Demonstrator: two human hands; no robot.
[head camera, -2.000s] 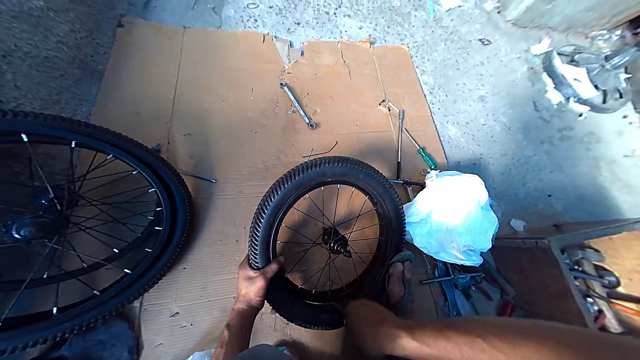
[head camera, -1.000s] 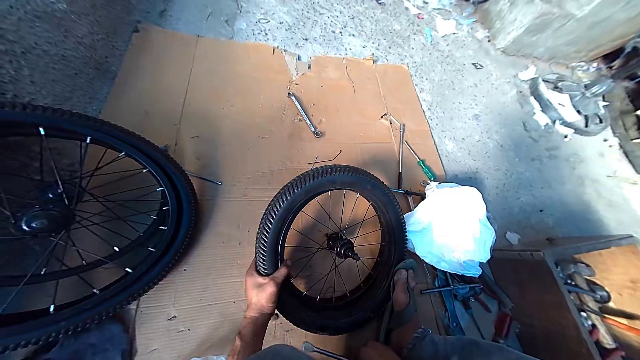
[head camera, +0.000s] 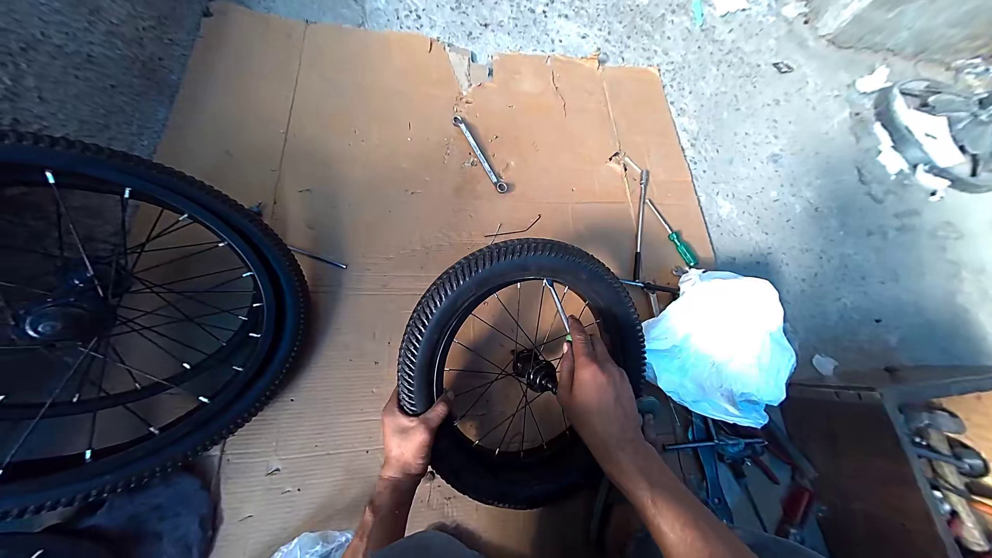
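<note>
A small bicycle wheel with a knobbly black tyre (head camera: 515, 252) rests tilted over the cardboard, its hub (head camera: 535, 370) facing up. My left hand (head camera: 415, 438) grips the tyre and rim at the lower left, thumb on the rim side. My right hand (head camera: 601, 387) is closed over the spokes right of the hub, around a screwdriver (head camera: 556, 301) with a metal shaft; only a bit of green shows at its handle. The shaft's far end meets the rim's upper inner edge. Whether the tip is under the tyre bead I cannot tell.
Larger bicycle wheels (head camera: 291, 310) lie at the left. On the cardboard sheet (head camera: 372, 139) are a ring spanner (head camera: 480, 155), a green-handled screwdriver (head camera: 682, 248) and a socket wrench (head camera: 641, 225). A white plastic bag (head camera: 721, 349), scattered hand tools (head camera: 709, 465) and a wooden tool box (head camera: 845, 457) are at the right.
My right hand has moved up from the lower edge to the rim's inside with the screwdriver. My left hand still holds the tyre's lower left.
</note>
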